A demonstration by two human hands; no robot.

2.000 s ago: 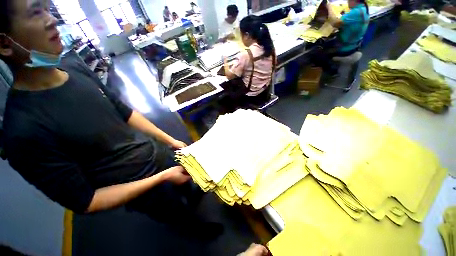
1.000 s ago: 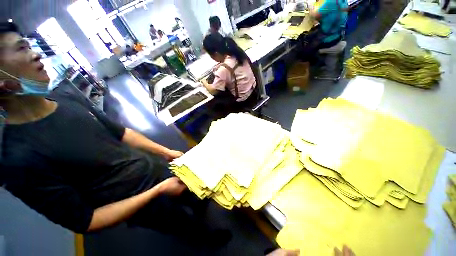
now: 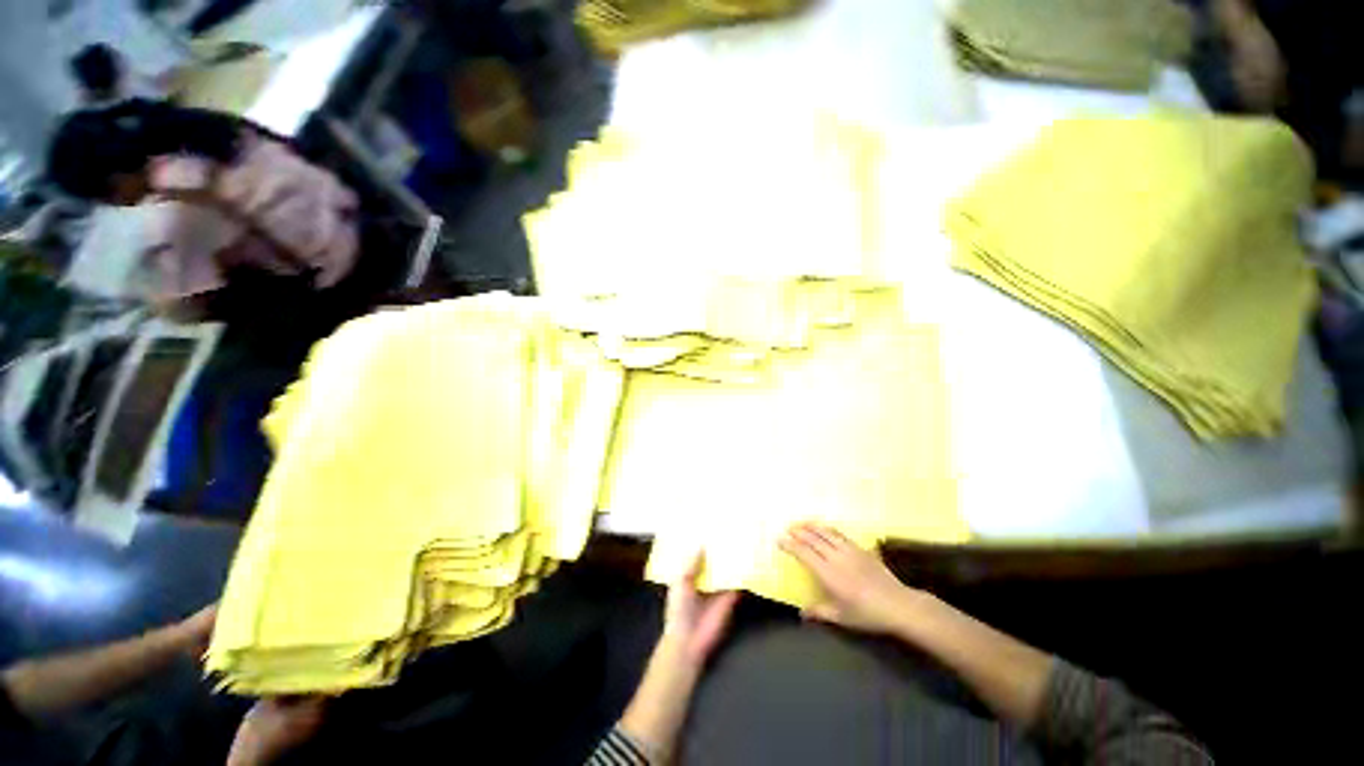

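Note:
A large yellow panel (image 3: 898, 449) lies on the worktable, its near end overhanging the front edge. My left hand (image 3: 699, 611) grips that end, thumb on top and fingers hidden underneath. My right hand (image 3: 850, 581) is at the same end, fingers on top; its underside is hidden. A stack of yellow panels (image 3: 718, 225), whitened by glare, lies on the panel's far part. Left of it, another person's hands (image 3: 277, 729) hold the near left corner of a thick panel stack (image 3: 404, 449).
A yellow stack (image 3: 1167, 255) lies on the right of the white worktable (image 3: 1047, 434). A tan-olive stack (image 3: 1070, 38) and another yellow stack (image 3: 673, 15) are at the back. A seated person in pink (image 3: 269, 210) is at the upper left.
The view has swung right and down. My hands have come fully into view at the panel's near end. The other person's face and torso have left the picture.

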